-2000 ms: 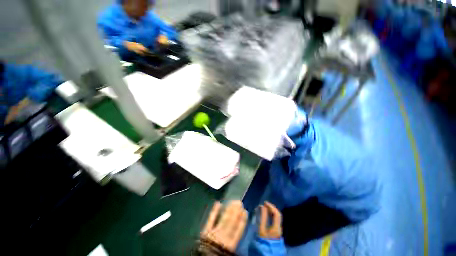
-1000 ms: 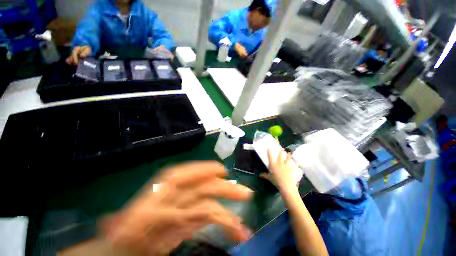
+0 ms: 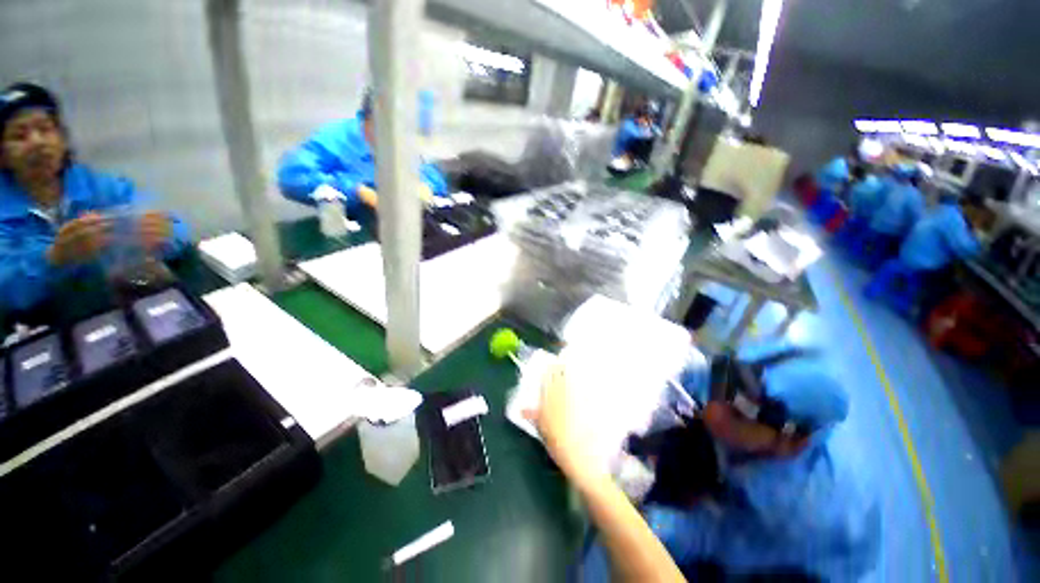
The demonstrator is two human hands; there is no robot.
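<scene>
My right hand [image 3: 559, 416] reaches up from the bottom edge with a bare forearm and grips a white plastic-wrapped pack [image 3: 528, 385]. Its fingertips are lost in glare against a larger white bundle [image 3: 627, 359]. My left hand is not in view. A dark smartphone [image 3: 458, 450] lies on the green mat left of my right hand, with a white label strip [image 3: 464, 410] on its upper end. A whitish dispenser bottle [image 3: 390, 438] stands left of the phone. A thin white stick-like piece [image 3: 422, 543] lies nearer me.
A black foam tray [image 3: 171, 478] lies left; another holding phones [image 3: 103, 342] is behind it. A green-headed stick [image 3: 504, 342] and clear plastic trays [image 3: 599, 245] are behind the pack. A metal post [image 3: 397, 194] rises mid-bench. A person in a blue cap [image 3: 804, 387] is close right.
The view has swung. My left hand, large in front one second ago, has left the picture. My right hand is still at the white pack, which now appears beside the larger white bundle.
</scene>
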